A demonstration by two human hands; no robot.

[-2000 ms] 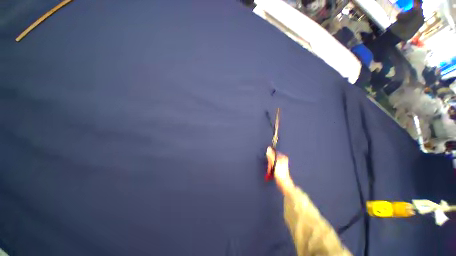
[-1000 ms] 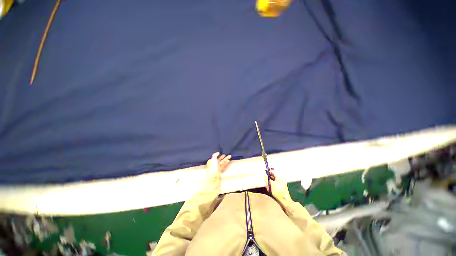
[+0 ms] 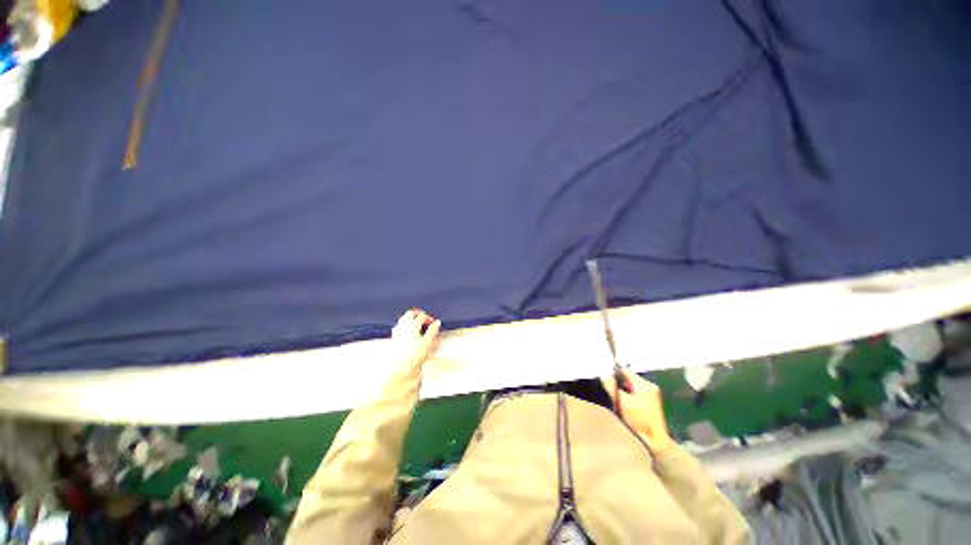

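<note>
Navy cloth (image 3: 426,160) covers most of the table, with folds and creases at the right. My left hand (image 3: 415,328) is at its near edge, fingers bent; whether it pinches the cloth is too blurred to tell. My right hand (image 3: 636,399) holds the shears (image 3: 603,309) at the table's near edge. The blades point away from me, over the pale border, with their tips over the cloth. I cannot tell if the blades are apart.
A pale table edge (image 3: 511,351) runs along the near side. A long orange-brown strip (image 3: 147,91) lies on the cloth at the upper left. Beyond the near edge are a green floor (image 3: 266,431) with scraps and grey material (image 3: 852,490) at the lower right.
Since a second ago, my left hand has shifted left along the edge and its fingers have bent in. The yellow lump has left the view. Earlier, the shears were out over the cloth.
</note>
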